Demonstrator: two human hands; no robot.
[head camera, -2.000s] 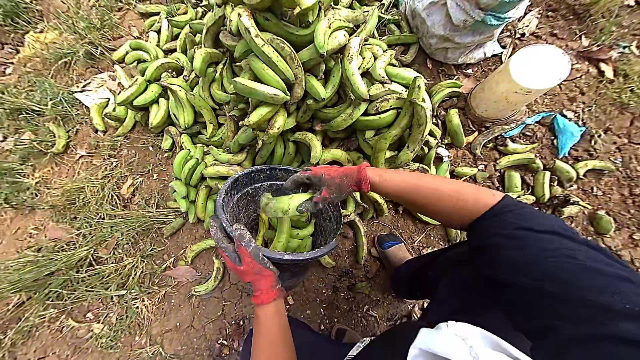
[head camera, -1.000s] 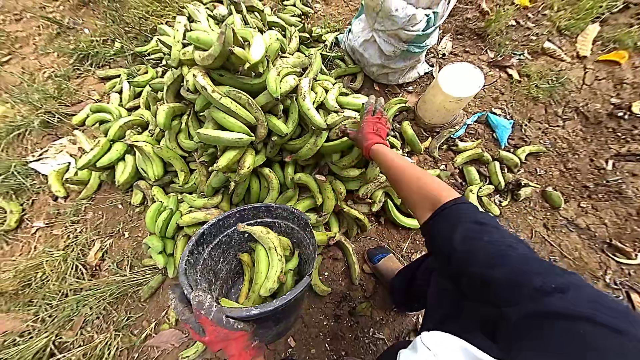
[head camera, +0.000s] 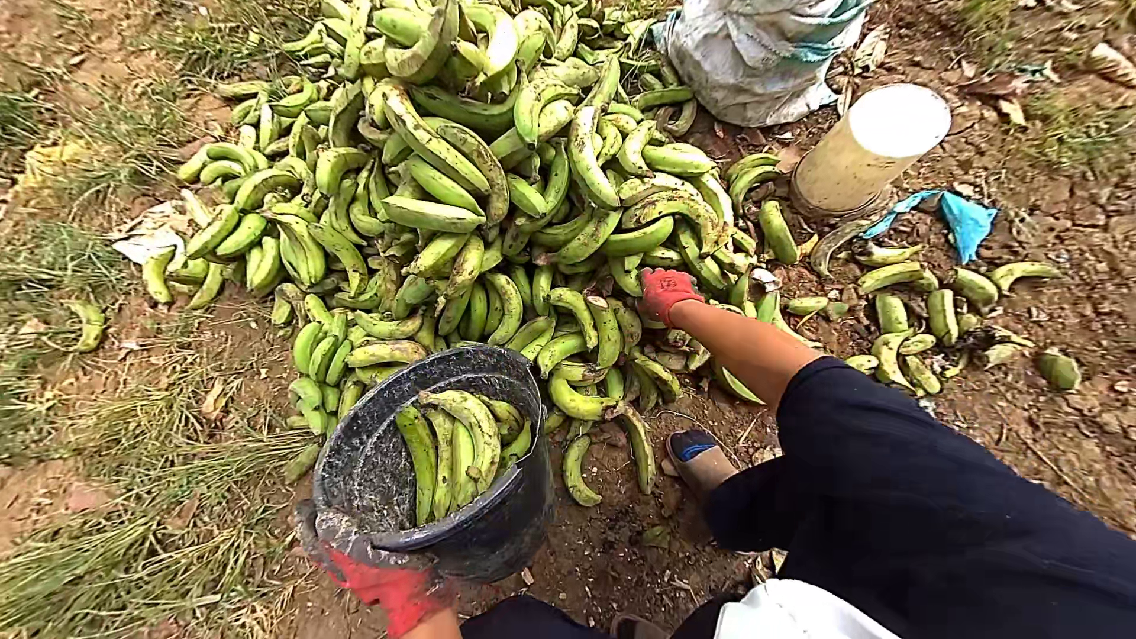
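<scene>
My left hand (head camera: 373, 568), in a red and grey work glove, grips the near rim of a black plastic bucket (head camera: 524, 524). Several green plantains (head camera: 461, 444) lie in the tilted bucket. My right hand (head camera: 667, 295), in a red glove, reaches into the right side of a large heap of green plantains (head camera: 435, 213). Its fingers are hidden among the fruit, so I cannot tell whether it holds one. Loose plantains (head camera: 577, 470) lie on the soil between the bucket and my foot.
A white woven sack (head camera: 754, 62) stands behind the heap at the right. Near it are a cream plastic cylinder (head camera: 870, 146), a blue plastic scrap (head camera: 967, 224) and scattered plantains (head camera: 941, 315). Dry grass (head camera: 133, 550) covers the ground at left. My sandaled foot (head camera: 706, 461) is beside the heap.
My right hand has left the bucket, where it was holding plantains, and moved right to the heap. My left hand stays on the bucket's rim.
</scene>
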